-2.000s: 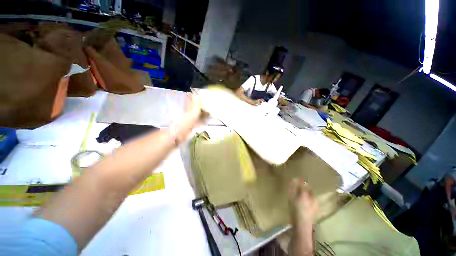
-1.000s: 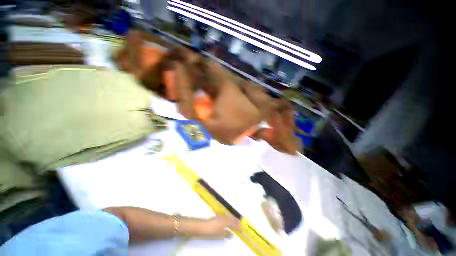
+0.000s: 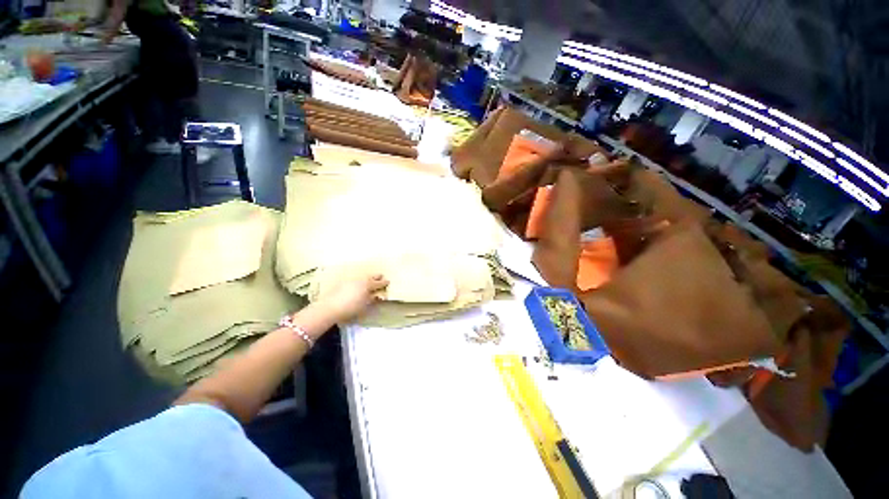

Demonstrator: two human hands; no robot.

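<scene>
A large stack of khaki panels point(image 3: 390, 214) lies on the left end of the white table, its layers fanned at the edges. My left hand point(image 3: 353, 295), with a bracelet at the wrist, is at the front edge of this stack. Its fingertips touch a paler flap or piece point(image 3: 421, 283) on top; whether they grip it cannot be told. Another stack of khaki panels point(image 3: 190, 283) is left of it, with a paler piece on top. My right hand is out of the picture.
Small loose tabs point(image 3: 484, 329) lie beside a blue box of tabs point(image 3: 565, 326). The yellow guide point(image 3: 531, 414) with its black band runs to the bottom edge, near a tape roll point(image 3: 643, 489) and black cloth point(image 3: 707, 486). Brown panels with orange lining point(image 3: 673, 292) stand behind. A stool point(image 3: 212, 134) is at left.
The view has swung left to the khaki stacks. My left hand has moved from the yellow guide to the stack's front edge. My right hand, seen two seconds ago on khaki panels, is out of view.
</scene>
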